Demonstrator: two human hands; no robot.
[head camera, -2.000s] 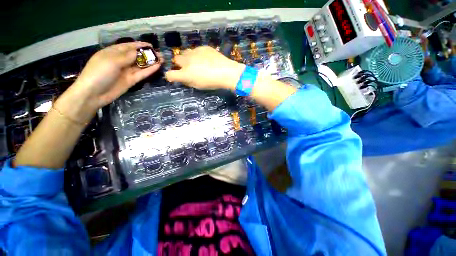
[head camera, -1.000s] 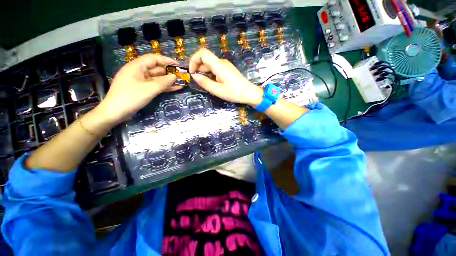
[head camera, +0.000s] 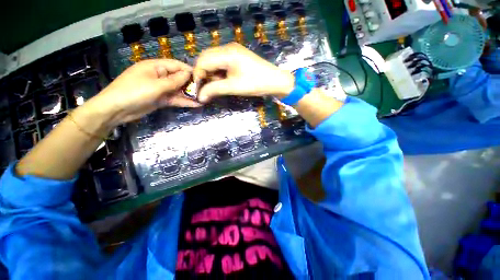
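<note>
My left hand (head camera: 159, 87) and my right hand (head camera: 233, 74) meet over the clear blister tray (head camera: 197, 139). Between their fingertips is a small piece (head camera: 191, 89), mostly hidden, showing a pale, shiny part; I cannot tell its kind for certain. Both hands hold it. Black display modules (head camera: 185, 22) with orange-gold flex cables (head camera: 189, 42) lie in the tray's far row. A few orange strips also show near its right front.
The black component tray (head camera: 112, 183) lies left of the clear tray. At the right are a white power supply (head camera: 378, 24), power strip (head camera: 403, 74), dark wires and teal fan (head camera: 450, 44). Another person's blue sleeve (head camera: 471, 90) is beyond.
My right hand has come away from the tray's far row to my left hand. The watch-like housing seen in my left hand is now mostly covered by fingers of both hands.
</note>
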